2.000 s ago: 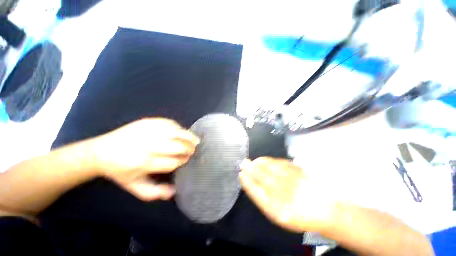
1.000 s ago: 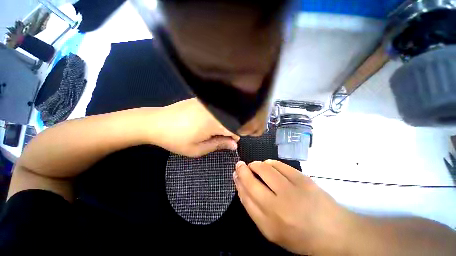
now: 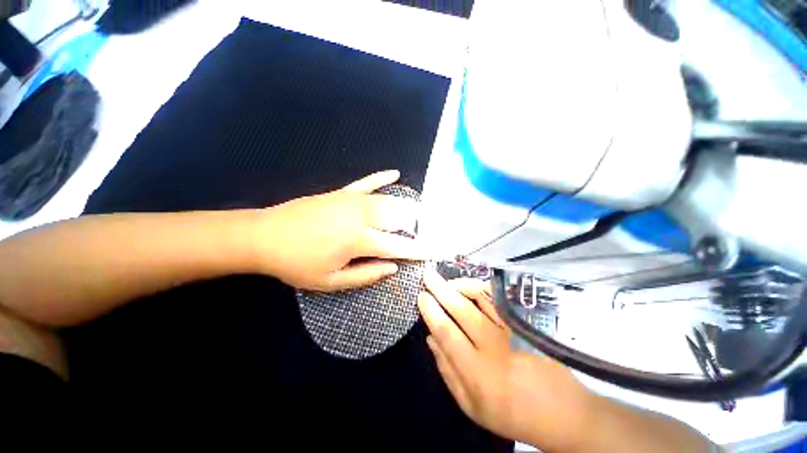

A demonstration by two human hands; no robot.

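A black ribbed garment panel [image 3: 292, 115] lies flat on the white table. An oval checked patch [image 3: 358, 323] lies on it, its right edge at the machine's needle area. My left hand [image 3: 336, 234] lies flat across the patch with fingers spread, pressing it and holding nothing. My right hand [image 3: 473, 349] rests at the patch's right edge, fingertips on the cloth just below the needle area, fingers close together; whether they pinch anything is hidden. The needle itself is hidden by the machine head.
The white sewing machine head [image 3: 566, 106] with a blue stripe stands at the right. A thick dark curved loop [image 3: 619, 376] hangs over my right forearm's side. Snips [image 3: 708, 363] lie beyond it. A dark patch stack [image 3: 49, 146] sits at the far left on a blue surface.
The view has shifted, showing the machine head from the side. My left hand has gone from the patch's upper edge to lying spread across the patch. My right hand remains by its right edge.
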